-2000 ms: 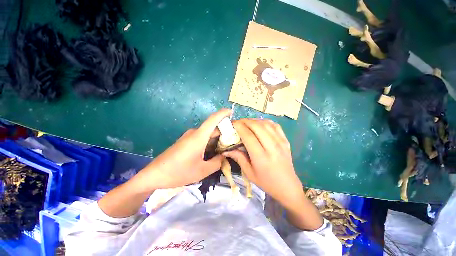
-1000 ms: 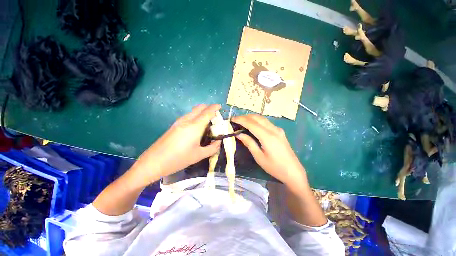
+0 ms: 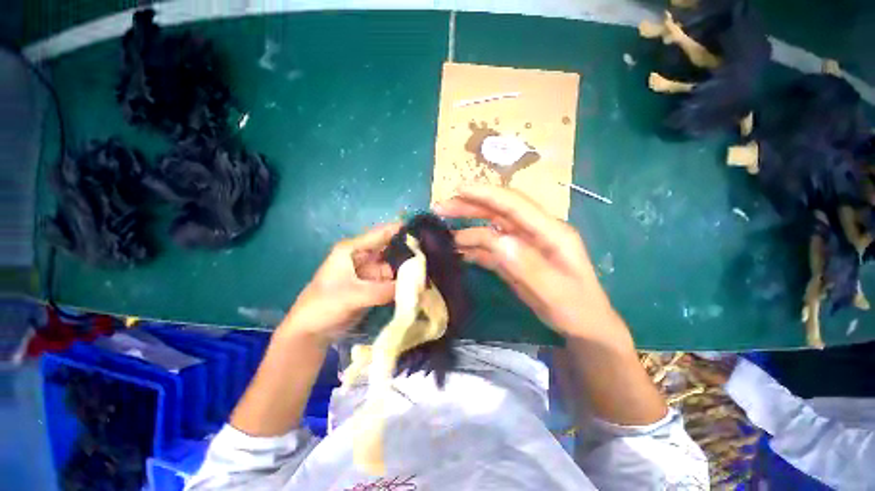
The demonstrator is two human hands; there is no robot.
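Note:
Tan doll legs hang down in front of my chest, blurred, with a black garment bunched around their upper part. My left hand grips the figure at its upper left. My right hand is at the upper right of the garment, fingers bent and blurred; whether it grips the cloth is unclear. The white waist block is hidden. The cardboard palette lies beyond my hands, with a white glue blob ringed by brown stains.
Unfitted black garments lie at left on the green bench. Dressed figures are grouped at right. A thin stick projects from the palette. Blue bins stand below left. Tan leg parts and another person's sleeve are below right.
The figure has turned, so the white block no longer shows and black cloth covers its top. My right hand has moved slightly right and its fingers have lifted. The camera view has shifted.

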